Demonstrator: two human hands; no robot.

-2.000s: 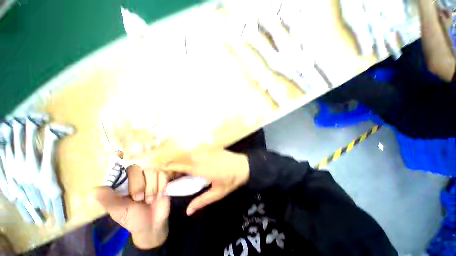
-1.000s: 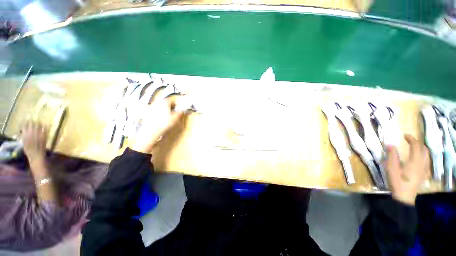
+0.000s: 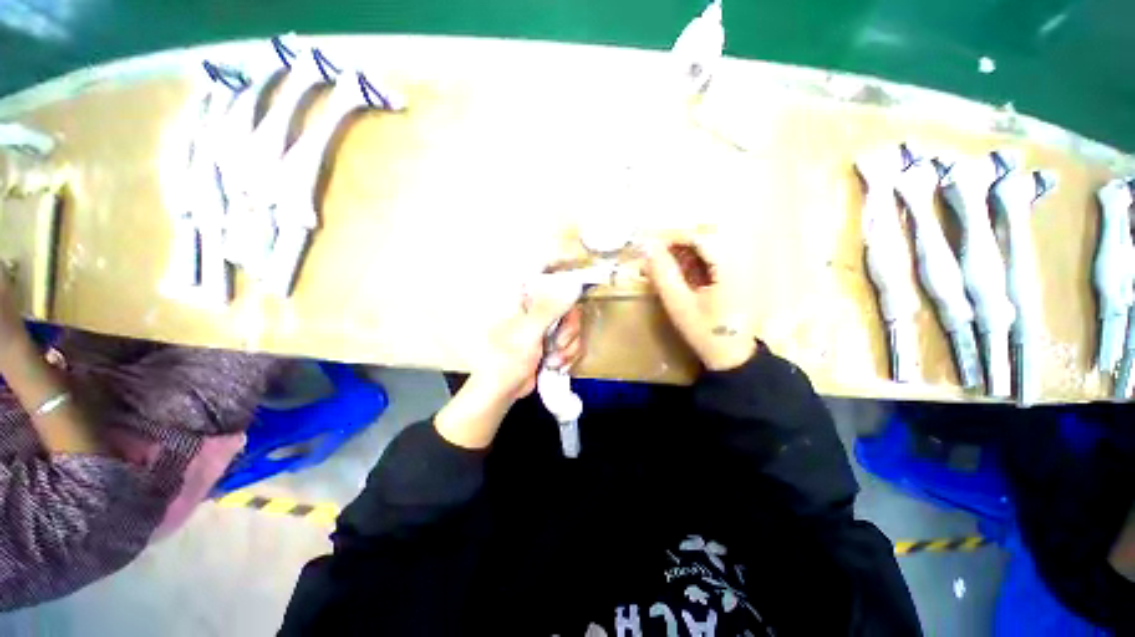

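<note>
My left hand [image 3: 508,355] is closed around a pale grey-white moulded part [image 3: 563,401] at the bench's front edge. The part's narrow, greyer end points down over my lap; its upper end is partly hidden by my fingers. My right hand [image 3: 697,299] is beside it on the right, fingertips bent in near the part's upper end. Glare hides whether my right fingertips pinch anything. A thin stick-like line [image 3: 616,297] shows just below the fingertips.
Rows of moulded parts lie on the tan bench [image 3: 411,274] at left [image 3: 305,162] and right [image 3: 977,268]. A white squeeze bottle [image 3: 700,52] is at the far edge by the green conveyor [image 3: 498,15]. A person's arm [image 3: 44,396] is at left. Blue stools [image 3: 305,423] stand below.
My left hand has come from the left row to the front centre and now holds a part. My right hand has moved from the right row to meet it. The view has shifted.
</note>
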